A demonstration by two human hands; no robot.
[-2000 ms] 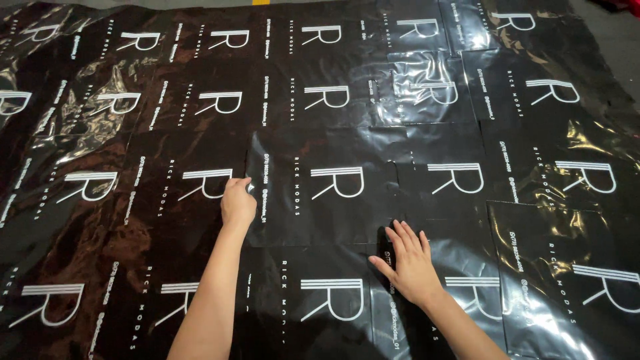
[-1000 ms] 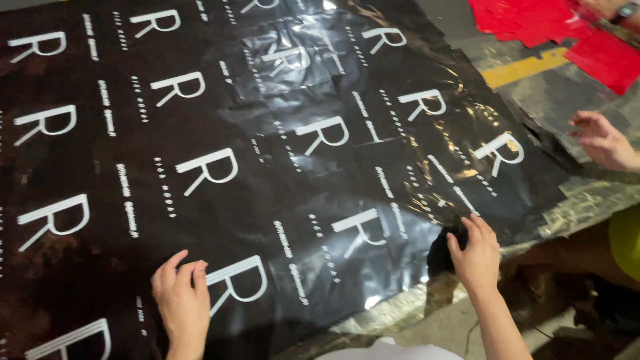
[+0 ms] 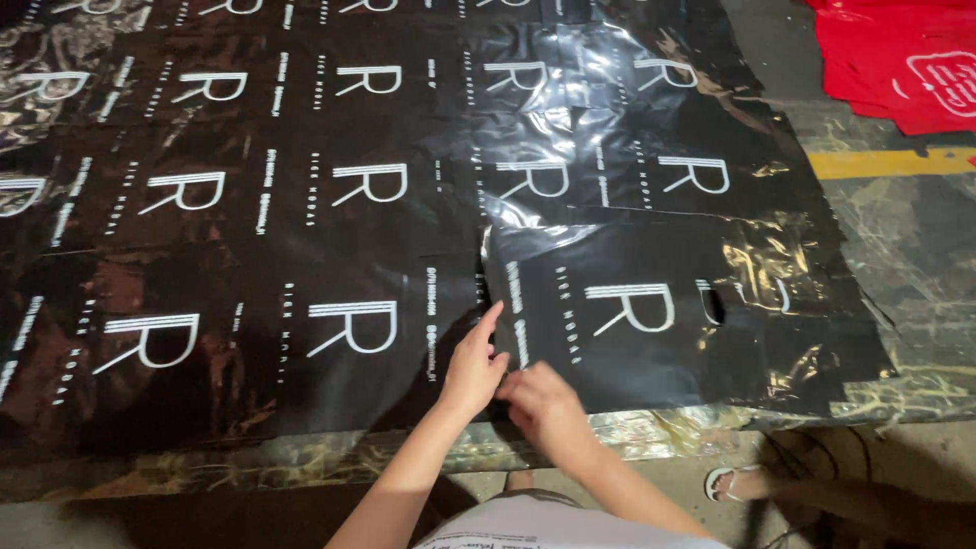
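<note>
Rows of black plastic bags (image 3: 366,252) printed with a large white letter and small writing overlap across the table. Near the front edge, my left hand (image 3: 474,366) is at the left edge of one bag (image 3: 625,358), its fingers extended and rising beside that edge. Just to its right, my right hand (image 3: 541,404) has curled fingers at the same bag's lower left corner, which it appears to pinch; the fingertips are partly hidden. The bag's left edge is lifted a little and has a cut-out handle hole near its right end.
Red printed plastic sheets (image 3: 900,69) lie at the upper right, near a yellow stripe (image 3: 888,164) on the table. Clear film (image 3: 648,431) covers the table's front edge. Another person's foot in a white sandal (image 3: 732,484) is on the floor at the lower right.
My hands have come together at the bag's left edge; a second ago they were well apart. The other person's hand at the right has left the view. The view has shifted.
</note>
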